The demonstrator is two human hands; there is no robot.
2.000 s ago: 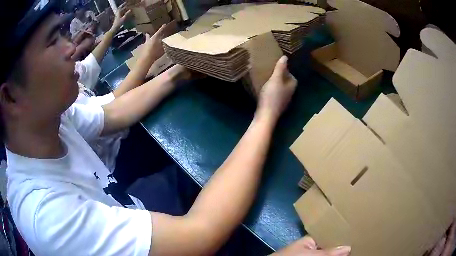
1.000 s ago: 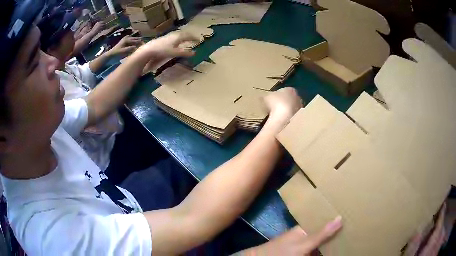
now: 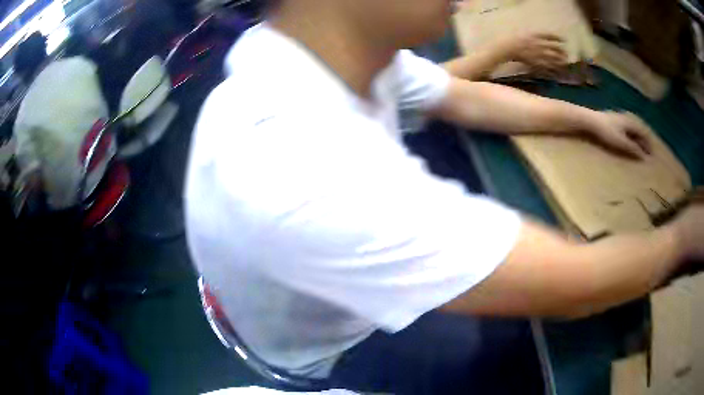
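Observation:
The view is blurred and turned to the left. Part of a tan box blank (image 3: 678, 328) shows at the lower right edge, with a dark cut at its left part; most of it is cut off by the picture's edge. Neither of my hands can be made out. The arms and hands at the right belong to the neighbour. A stack of blanks (image 3: 594, 181) lies on the green table under the neighbour's hands.
A person in a white shirt (image 3: 324, 200) sits close at my left, one arm reaching across the table (image 3: 567, 339). Another hand rests on cardboard (image 3: 525, 23) farther along. A blue crate (image 3: 93, 359) is on the floor at lower left. Red-and-white stools (image 3: 108, 189) stand behind.
The view has swung left. My left hand and most of my blank have gone out of the picture. The neighbour's torso and the floor behind now fill the middle and left.

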